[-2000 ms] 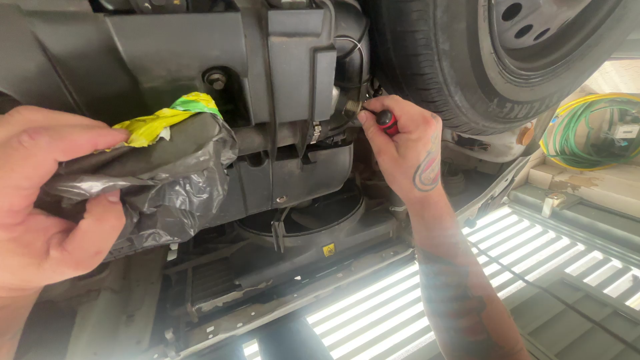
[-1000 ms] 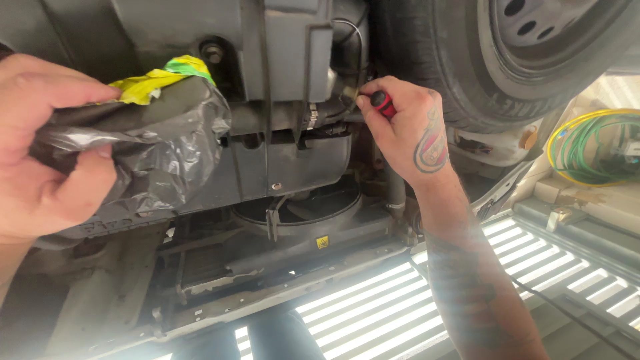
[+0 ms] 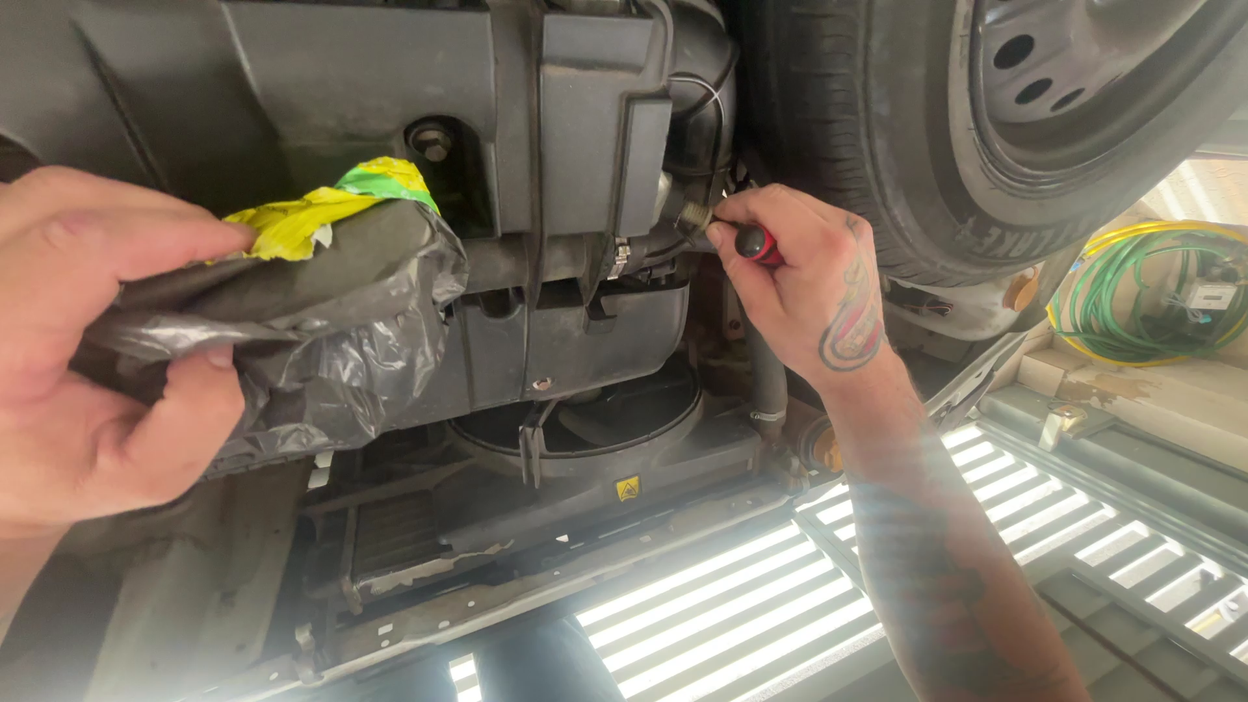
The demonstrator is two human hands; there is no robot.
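Note:
My left hand [image 3: 127, 341] pinches a dark plastic bag [image 3: 341, 341] with a yellow and green strip [image 3: 331, 210] along its top, held in front of a vehicle's black engine cover [image 3: 361, 88]. My right hand [image 3: 799, 263] is closed around a screwdriver with a red and black handle [image 3: 758, 244]. Its fingertips are at a hose fitting [image 3: 694, 216] beside the tyre; the tool's tip is hidden. A metal hose clamp [image 3: 620, 257] sits on the black hose just left of that fitting. A thin wire [image 3: 720, 107] loops above it.
A tyre on a steel wheel [image 3: 907, 146] fills the upper right. Below the engine lie the round radiator fan shroud [image 3: 585, 429] and a metal crossmember [image 3: 468, 609]. A coiled green and yellow hose [image 3: 1121, 302] hangs at the right, above a slatted gate [image 3: 741, 604] with light coming through.
My right hand stays by the hose fitting with the screwdriver, its handle turned a little compared with two seconds ago. My left hand keeps hold of the bag.

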